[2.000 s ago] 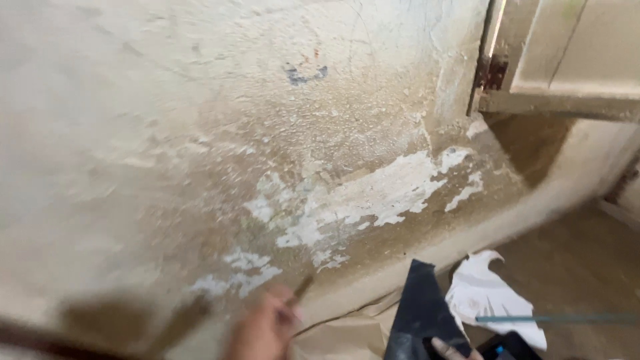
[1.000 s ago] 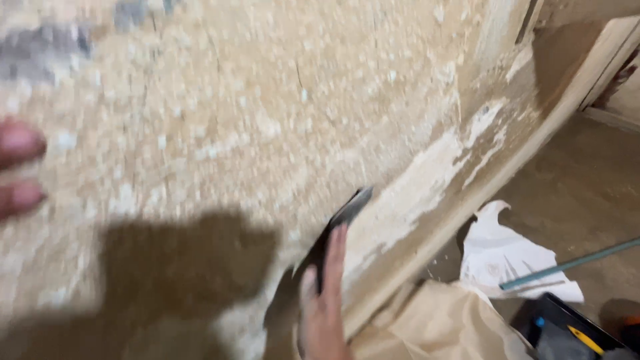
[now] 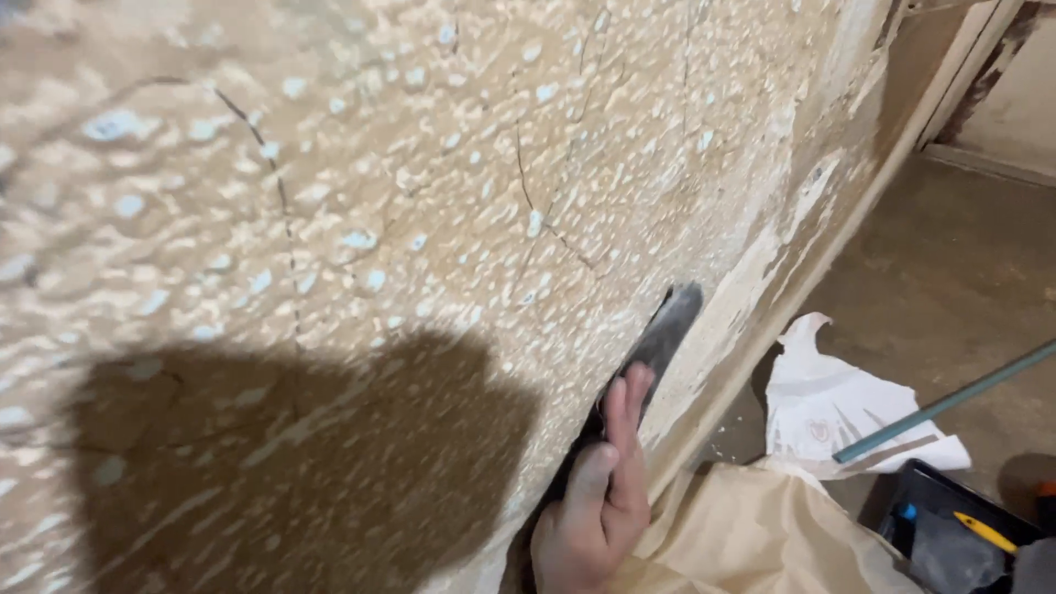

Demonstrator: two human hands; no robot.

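Observation:
My right hand (image 3: 592,487) is at the lower middle, fingers pointing up and nearly flat. It presses a dark grey, flexible sheet (image 3: 672,326), possibly sandpaper, against the rough plaster wall (image 3: 412,190). The sheet's far end reaches past my fingertips, and its lower part runs behind my hand. Beside it, along the foot of the wall, is a smoother pale strip (image 3: 734,305) with peeled patches. Thin dark cracks cross the flaky surface. My left hand is out of view.
Brown paper or cloth (image 3: 742,528) is crumpled on the floor at lower right. Near it lie a torn white sheet (image 3: 850,404), a thin green rod (image 3: 949,400) and a black tray (image 3: 916,474) holding a yellow-handled tool (image 3: 986,532). A broad shadow falls on the wall.
The fingers at the left edge one second ago have gone out of view. The dark sheet, away from the wall two seconds ago, is now against it. The view has moved closer to the wall.

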